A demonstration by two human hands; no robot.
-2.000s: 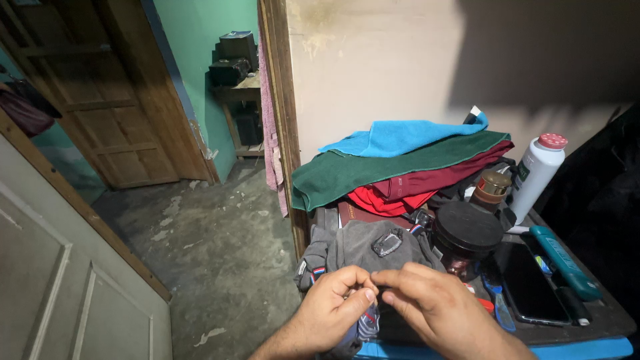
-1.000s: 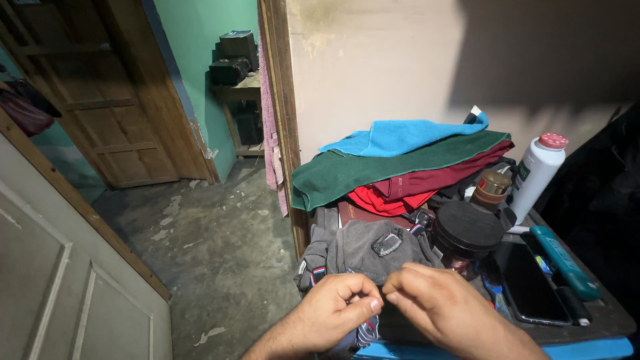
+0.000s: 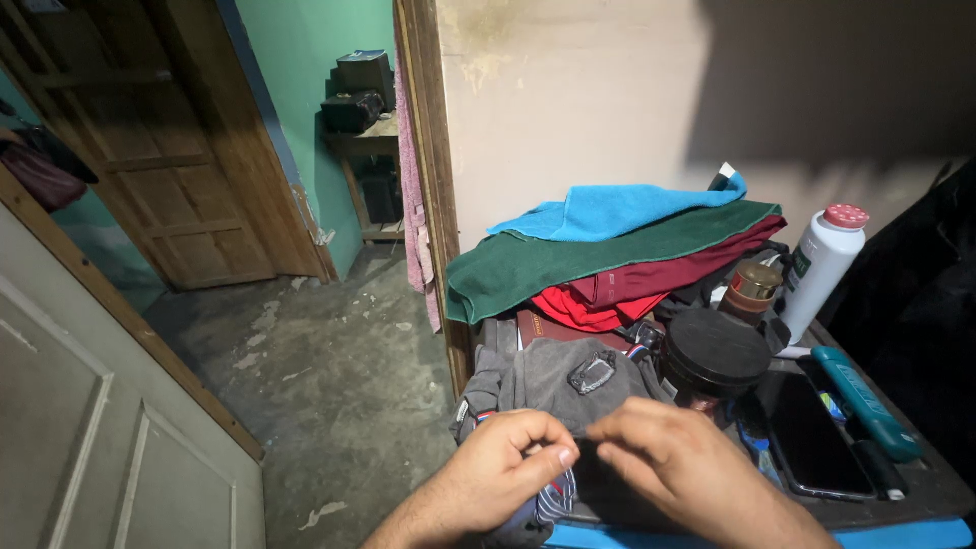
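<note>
My left hand (image 3: 515, 465) is above the front edge of a cluttered surface, its thumb and forefinger close together; whether something small is between them cannot be told. Just to its right, my right hand (image 3: 663, 450) has its fingers bent and slightly apart, with nothing visible in them. Behind both hands lies a grey cloth garment (image 3: 545, 374) with a dark-outlined patch. Striped fabric (image 3: 557, 496) shows below my left hand. A round black-lidded jar (image 3: 717, 347) stands behind my right hand.
Blue (image 3: 610, 210), green (image 3: 549, 263) and maroon cloths are piled at the back. On the right are a white bottle (image 3: 823, 267), a gold-lidded jar (image 3: 755, 286), a black smartphone (image 3: 816, 435) and a teal tube (image 3: 865, 400). A panelled door (image 3: 99, 427) stands at the left.
My hands were close together two seconds ago, and a gap now shows between their fingertips. My right hand's fingers have spread a little.
</note>
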